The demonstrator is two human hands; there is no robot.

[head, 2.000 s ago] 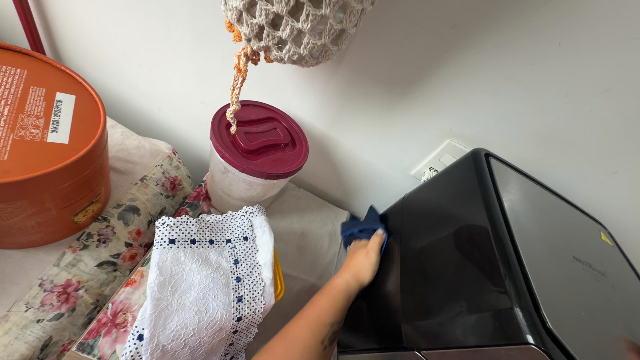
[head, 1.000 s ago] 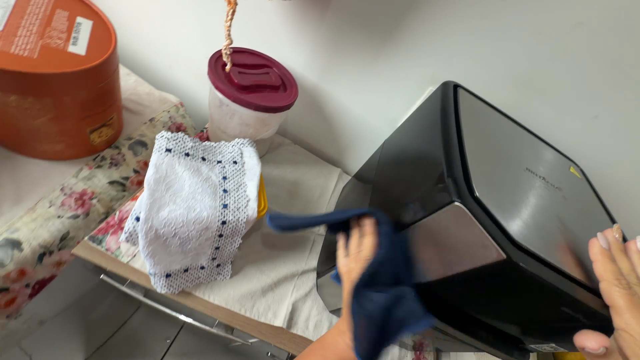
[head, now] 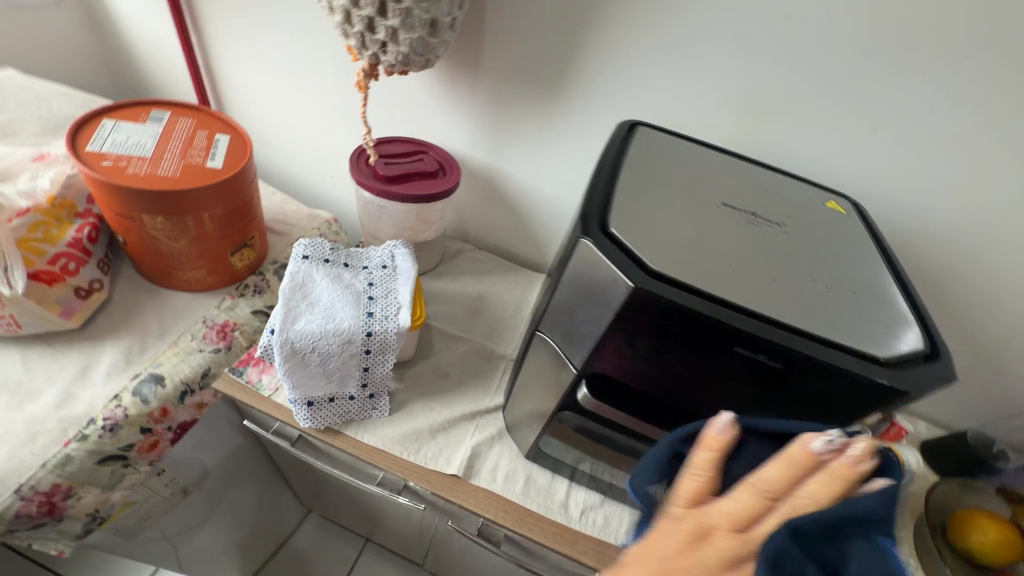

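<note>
My left hand [head: 752,496], at the lower right, holds a navy blue cloth [head: 840,536] with its fingers spread over it. The cloth lies against the lower front of a black and silver air fryer [head: 760,232], and a fold covers part of the hand. The fryer stands on a beige cloth-covered counter [head: 472,384]. My right hand is out of view. Left of the fryer, a white lace-edged cloth [head: 336,328] drapes over a container with a yellow edge [head: 418,304]. Behind it stands a clear canister with a maroon lid [head: 406,170].
An orange round tub [head: 192,232] and a plastic bag [head: 48,256] stand at the left on a cloth with a floral border [head: 152,424]. A crocheted holder [head: 396,32] hangs above the canister. Drawer handles [head: 332,464] run below the counter. A bowl [head: 936,520] with yellow fruit is at the right.
My left hand has moved with the navy cloth from the fryer's left side to its lower front right. My right hand, at the right edge one second ago, has left the view.
</note>
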